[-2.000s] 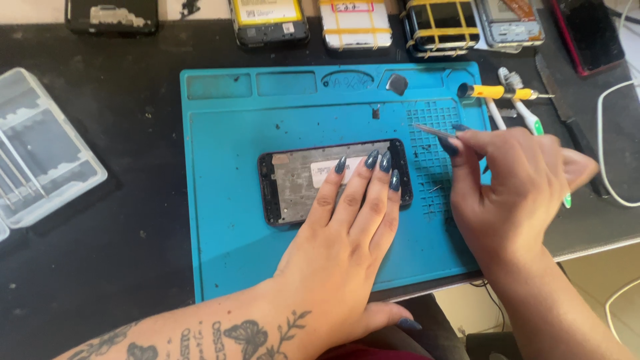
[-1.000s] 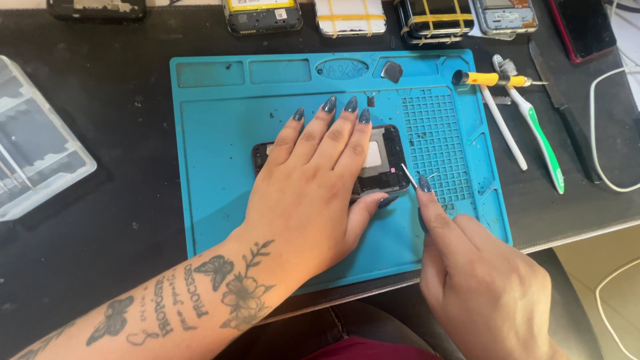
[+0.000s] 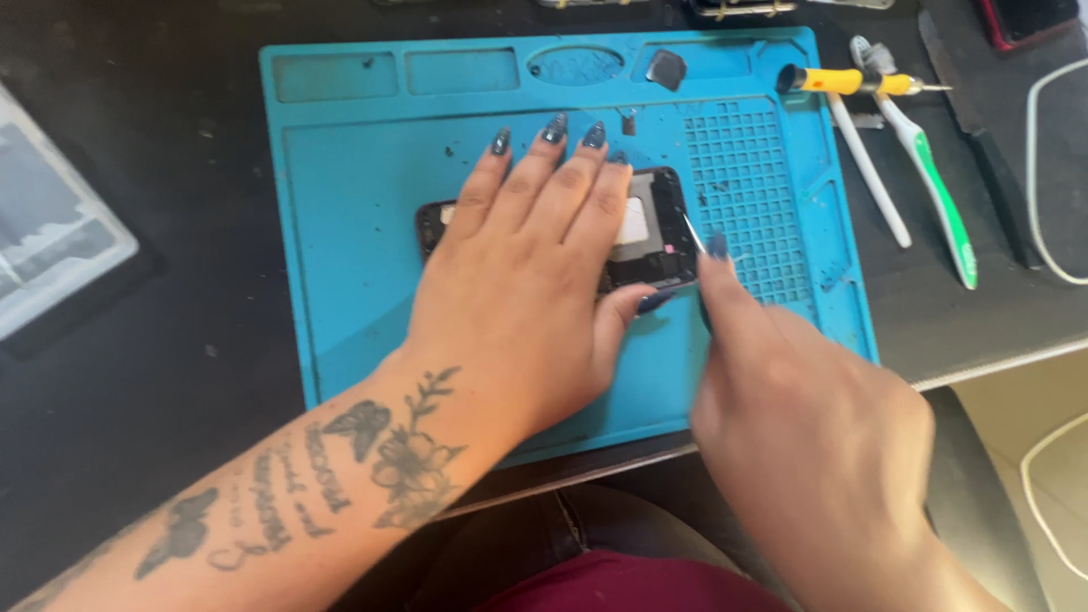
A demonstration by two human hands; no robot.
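A black smartphone frame (image 3: pixel 667 191) with a grey metal plate and a white label lies on the blue silicone work mat (image 3: pixel 365 340). My left hand (image 3: pixel 527 280) rests flat across it, fingers spread, thumb along its lower edge, and hides much of it. In my right hand (image 3: pixel 799 399) is a thin metal-tipped tool (image 3: pixel 693 234), gripped between thumb and fingers, its tip at the frame's right end. The rest of the tool is mostly hidden by the hand, so its kind is unclear.
A yellow screwdriver (image 3: pixel 837 82), a green and white toothbrush (image 3: pixel 935 178), a white stick (image 3: pixel 869 170) and a black-handled knife (image 3: pixel 1003 195) lie at the right. A white cable (image 3: pixel 1033 161) curves beyond them. A clear plastic case (image 3: pixel 59 229) is at the left; a red-edged phone (image 3: pixel 1024 21) is at top right.
My right hand has come down from above the mat's grid to the frame's right end with the tool. My left hand has shifted from the frame's right part to cover its middle.
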